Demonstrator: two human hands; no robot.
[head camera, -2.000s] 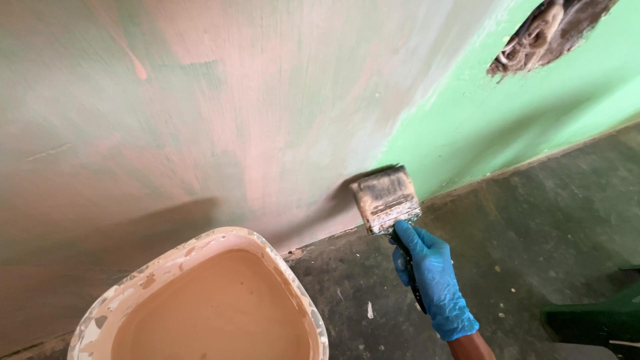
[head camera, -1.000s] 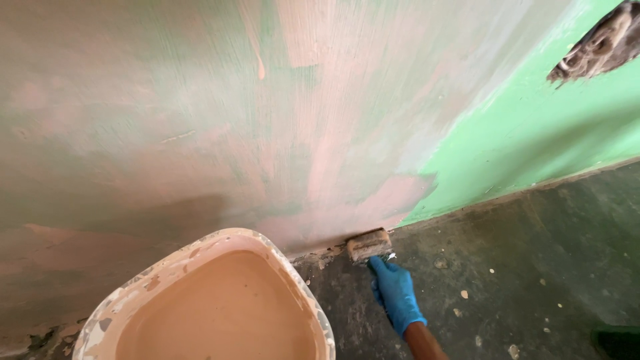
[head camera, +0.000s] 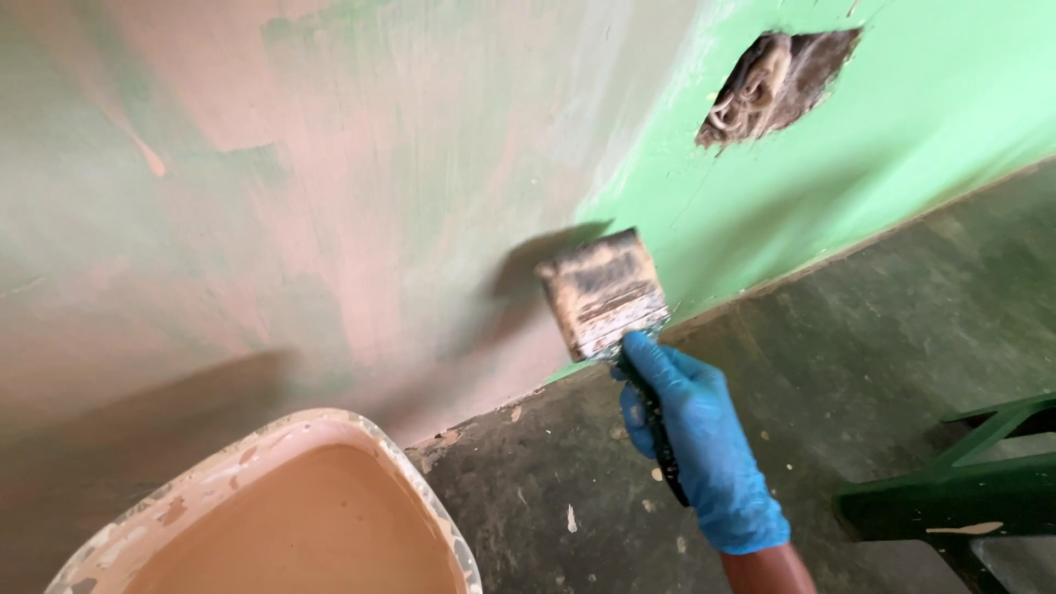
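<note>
My right hand (head camera: 697, 437), in a blue disposable glove, grips the dark handle of a wide flat paintbrush (head camera: 606, 289). Paint cakes the bristles and ferrule, and the bristle end points up and left in front of the wall; whether it touches the surface I cannot tell. Streaky pinkish paint covers the left part of the wall (head camera: 355, 198), while the right part is bright green. At the lower left is a paint-spattered bucket (head camera: 388, 445) holding peach-coloured paint (head camera: 305, 528). My left hand is out of view.
A ragged hole (head camera: 780, 87) with coiled wires inside opens in the green wall at the upper right. The dark floor (head camera: 577, 470) bears paint drips and meets the wall along a slanting edge. Part of a green plastic stool (head camera: 949, 503) shows at the lower right.
A second ago the brush was low at the foot of the wall; my right hand has since raised it. The pink patch seen beside it then now lies partly behind the brush.
</note>
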